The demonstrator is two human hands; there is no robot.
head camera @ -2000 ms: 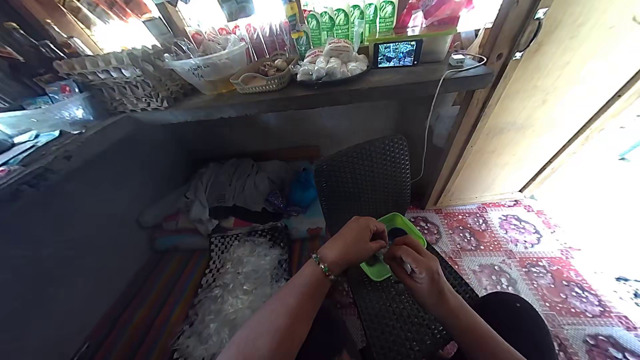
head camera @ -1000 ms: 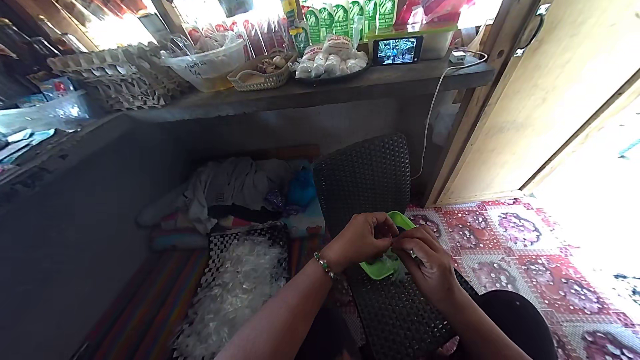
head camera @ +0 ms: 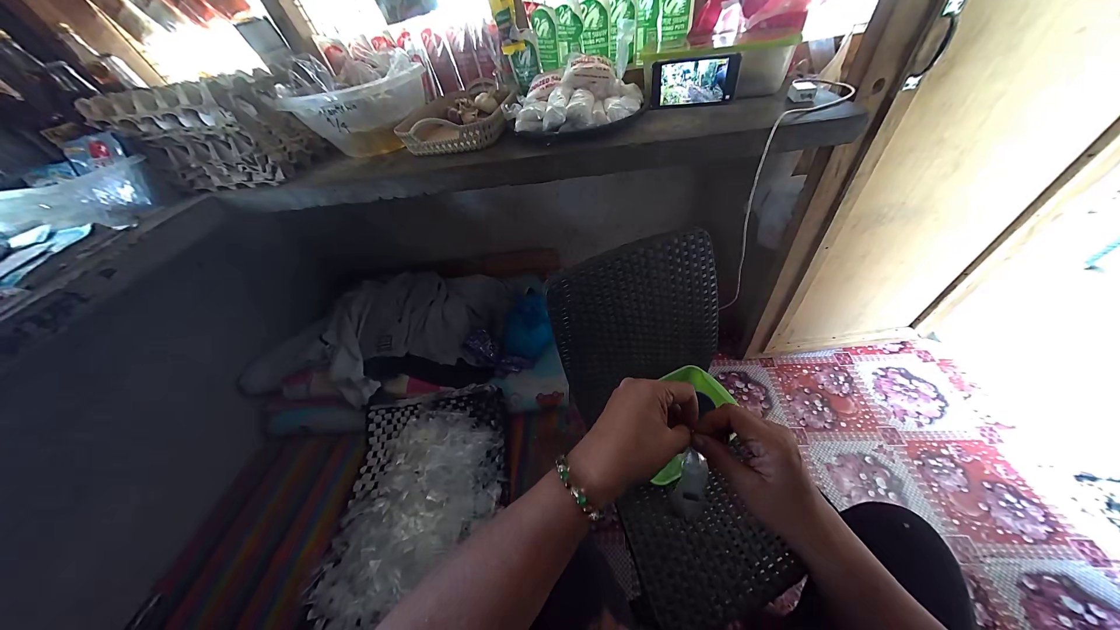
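My left hand (head camera: 643, 429), with a beaded bracelet at the wrist, pinches the top of a small clear plastic bag (head camera: 691, 481). Fingertips of my right hand (head camera: 757, 455) meet the left ones at the bag's neck, pinching it too. The bag hangs below them and has something pale in its lower part. Behind the hands, a bright green plastic container (head camera: 700, 378) rests on the seat of a dark woven chair (head camera: 700, 560); the hands hide much of it, and something dark shows inside. Many small clear plastic bags (head camera: 420, 499) lie heaped on a black-and-white woven mat at the left.
Cloths (head camera: 411, 324) and a blue plastic bag (head camera: 528, 325) lie beyond the heap. The concrete shelf (head camera: 490, 171) holds egg trays (head camera: 210, 131), a plastic bowl (head camera: 359, 109), a basket (head camera: 464, 131), a plate of filled bags, and a phone (head camera: 694, 80). A white cable (head camera: 759, 166) hangs down beside the wooden door frame.
The small bag now hangs visibly below my fingertips, over the chair seat in front of the green container. Both hands have stayed close together near the container.
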